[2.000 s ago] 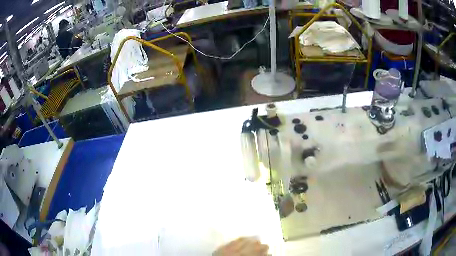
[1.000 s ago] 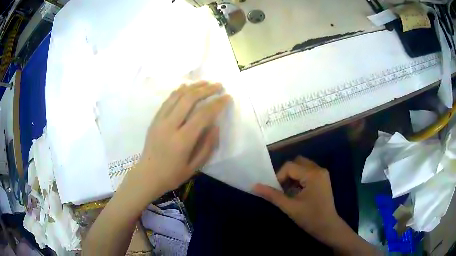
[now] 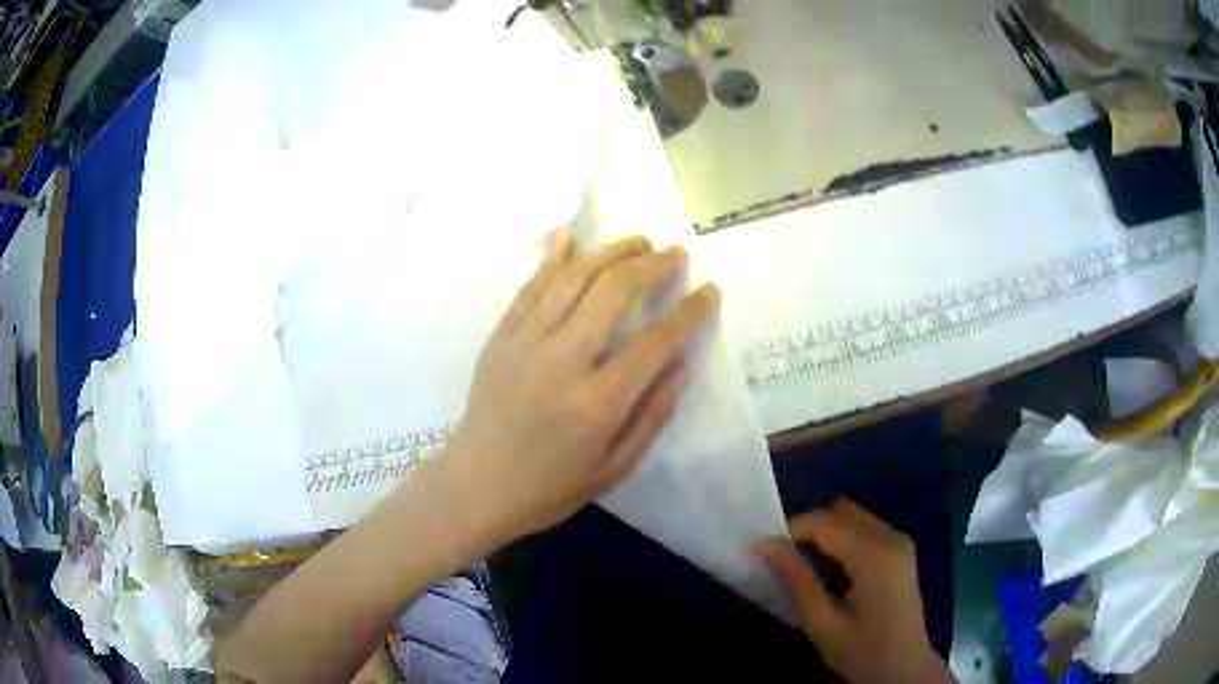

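Note:
A white fabric panel (image 3: 695, 494) lies over the front edge of the white table, near the needle area, and its lower corner hangs over the dark lap. My left hand (image 3: 588, 368) lies flat on the panel with its fingers spread. My right hand (image 3: 856, 581) pinches the panel's lower right corner between thumb and fingers. The sewing machine bed (image 3: 856, 80) is at the top, with the metal parts by the needle (image 3: 668, 87) partly cut off by the picture's top edge.
A printed ruler scale (image 3: 936, 307) runs along the table's front edge. A black pad (image 3: 1156, 174) and a slim dark pair of tools (image 3: 1029, 54) are at upper right. Loose white pieces (image 3: 1096, 494) are by a yellow tube at right. A crumpled white bundle (image 3: 127, 521) is at left.
Two seconds ago the view showed the wider floor and one hand. Since one second ago, both hands and the panel's corner appear lower and further right, and the view has shifted.

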